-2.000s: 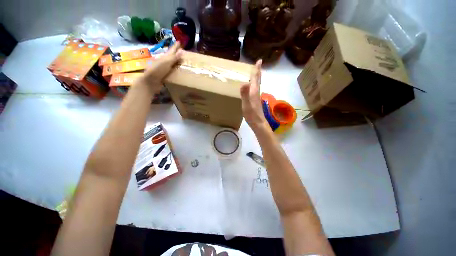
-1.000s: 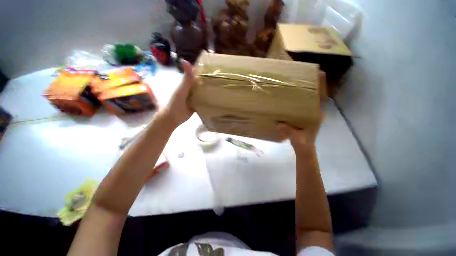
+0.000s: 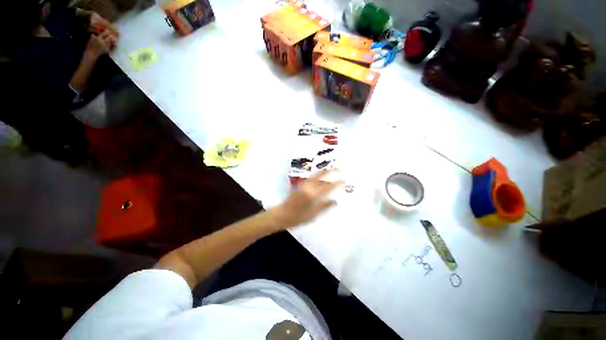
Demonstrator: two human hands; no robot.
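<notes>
My left hand [image 3: 309,199] reaches in from the lower left, blurred, with fingers stretched out. It is at the near edge of a white-faced product box [image 3: 314,154] lying on the table; I cannot tell if the fingers touch it, and no grip shows. My right hand is out of the picture. A roll of packing tape [image 3: 404,192] lies to the right of the hand. A utility knife [image 3: 438,244] lies beyond it.
Orange product boxes [image 3: 345,81] stand at the back. A tape dispenser [image 3: 496,194] and brown carton [image 3: 577,179] are at right, dark figurines [image 3: 465,60] behind. A yellow wrapper [image 3: 226,153] lies by the left edge. Another person [image 3: 50,73] sits upper left; a red-orange bin [image 3: 127,209] is below.
The view has swung left. The taped carton held between both hands is out of view. My left hand has come down to the white-faced box; my right hand has left the picture.
</notes>
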